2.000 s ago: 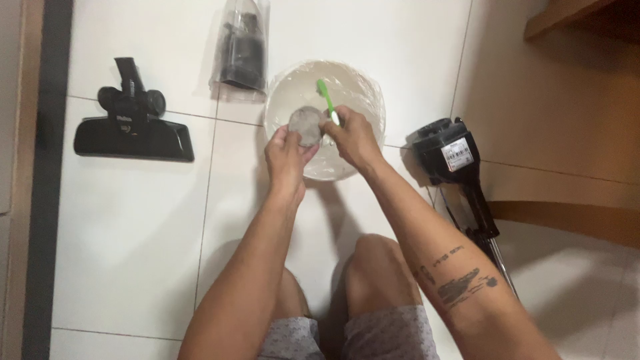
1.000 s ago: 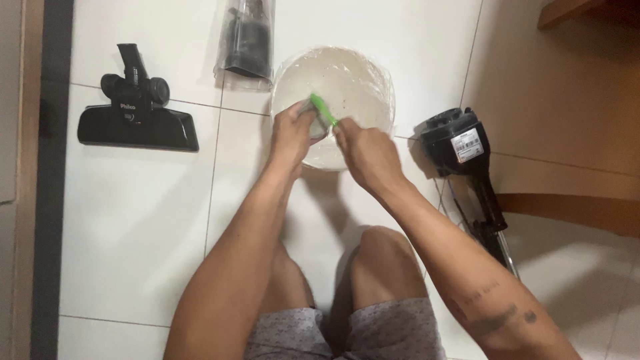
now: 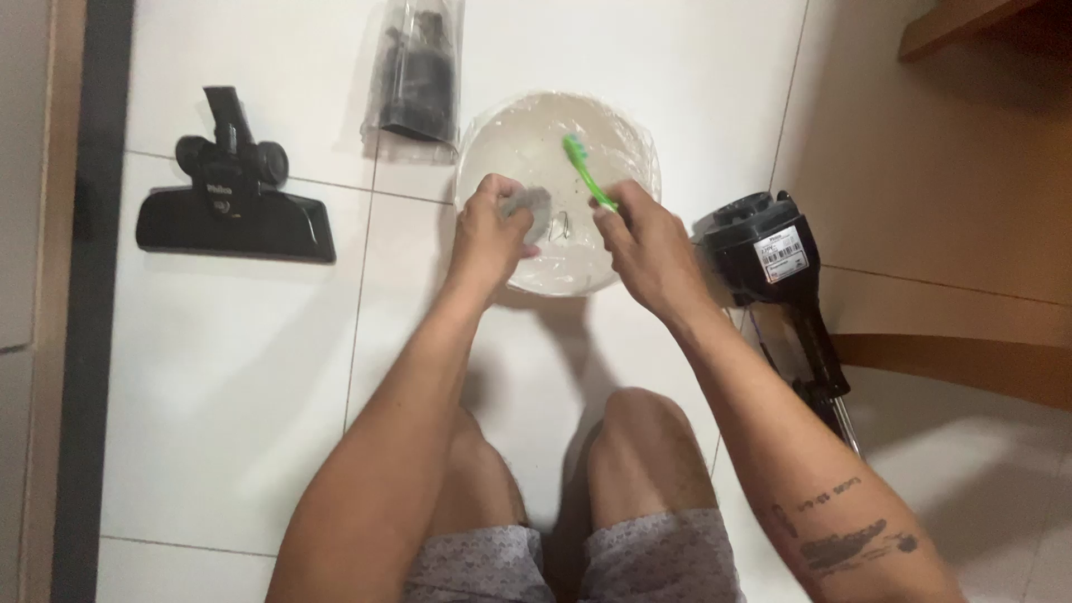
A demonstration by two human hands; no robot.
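Observation:
A round bin lined with clear plastic (image 3: 586, 264) stands on the floor in front of my knees. Over its left part my left hand (image 3: 496, 226) grips a small grey round piece (image 3: 529, 213), perhaps a vacuum filter; the fingers cover part of it and it is blurred. My right hand (image 3: 641, 239) is over the bin's right edge, closed on the handle of a green toothbrush (image 3: 586, 172). The brush head points up and away from me, apart from the grey piece. Dark bits lie inside the liner.
A black vacuum floor head (image 3: 239, 222) lies at left. Beyond the bin on the left is a clear dust container with dark parts (image 3: 419, 84). To the right lies a black vacuum body (image 3: 758, 251) bearing a label, beside a curved wooden furniture leg (image 3: 955, 360).
The toothbrush was against the grey piece one second ago and is now apart from it, with my right hand farther from my left.

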